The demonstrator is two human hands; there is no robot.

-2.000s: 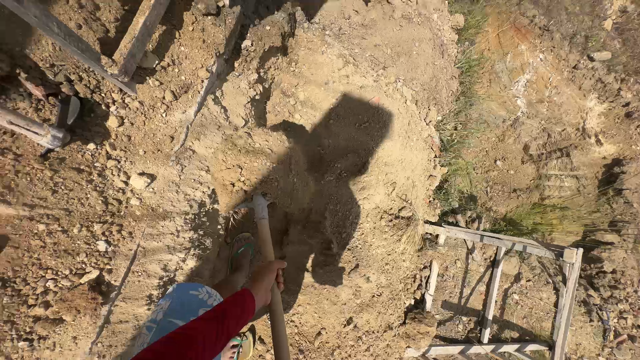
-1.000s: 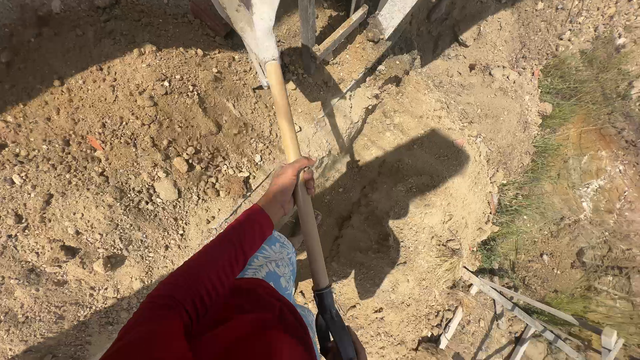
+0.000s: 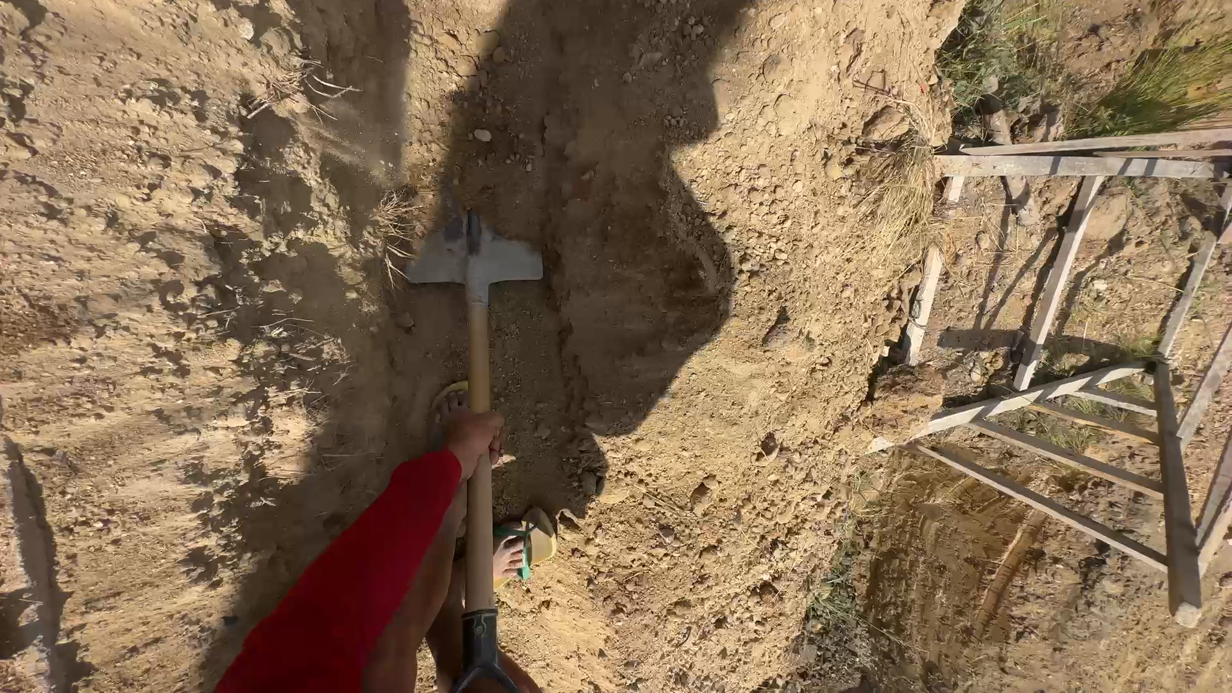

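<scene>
A shovel with a grey metal blade [image 3: 510, 262], a wooden shaft [image 3: 478, 539] and a black handle [image 3: 479, 635] stretches up from the bottom edge. My left hand [image 3: 472, 440], in a red sleeve, is closed around the middle of the shaft. The blade rests against the shaded soil [image 3: 626, 289], and its tip cannot be made out. Beside the black handle, at the bottom edge, a little skin shows that may be my right hand [image 3: 518, 676]; its fingers and the handle's end are out of view.
My sandalled feet [image 3: 539, 539] stand beside the shaft on loose, uneven soil. A rough earth slope [image 3: 125, 289] lies to the left. Over a drop on the right are wooden frames [image 3: 1068, 414], with grass [image 3: 1169, 91] at the top right. My shadow falls across the ground ahead.
The shovel blade was raised near the top edge one second ago; it is now down at the soil before my feet. My left hand still holds the shaft. The view has swung considerably.
</scene>
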